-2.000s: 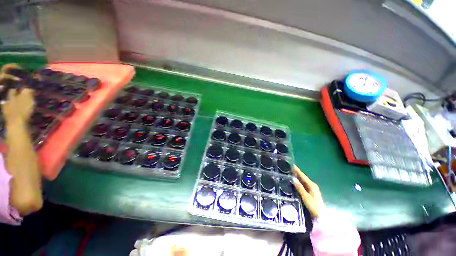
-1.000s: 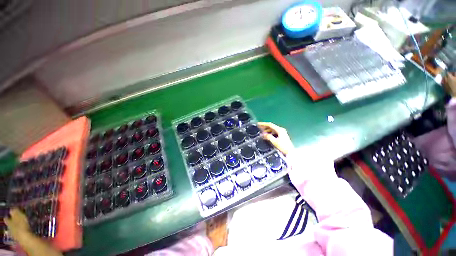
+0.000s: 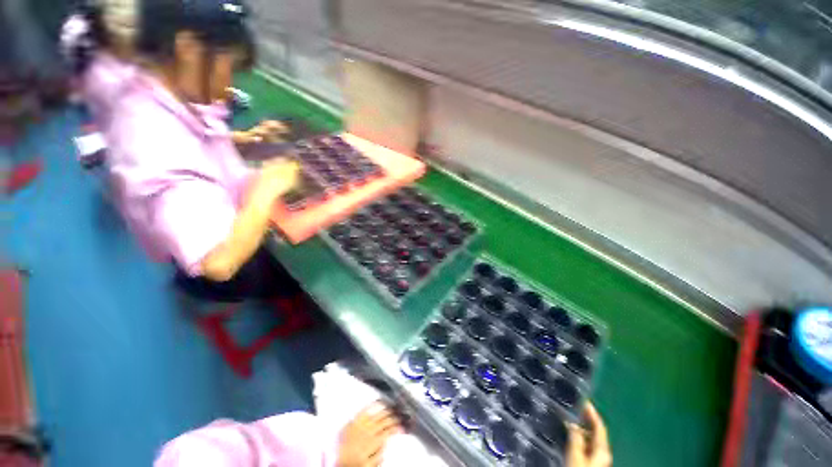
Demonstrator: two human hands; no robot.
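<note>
A clear blister tray (image 3: 598,342) filled with round black units (image 3: 506,347) lies at the bench's front edge, slanted. Its near corner reaches the picture's bottom edge. My right hand (image 3: 591,441) is at the tray's right edge, its fingers curled onto the rim; the rest of the hand is cut off by the bottom edge. My left hand (image 3: 370,436) rests on white cloth (image 3: 339,388) at my lap, left of the tray. Whether its fingers hold the cloth is unclear.
A second filled tray (image 3: 401,239) lies beyond mine. A coworker in pink (image 3: 155,160) handles units in a tray on an orange-red board (image 3: 397,166). A pale partition (image 3: 584,173) runs behind the bench. A blue-rimmed clock (image 3: 816,337) and red-edged holder (image 3: 741,392) are at right.
The view has swung left, bringing the coworker and blue floor into sight. My left hand now shows more clearly at the lap. My right hand remains at the tray's right edge.
</note>
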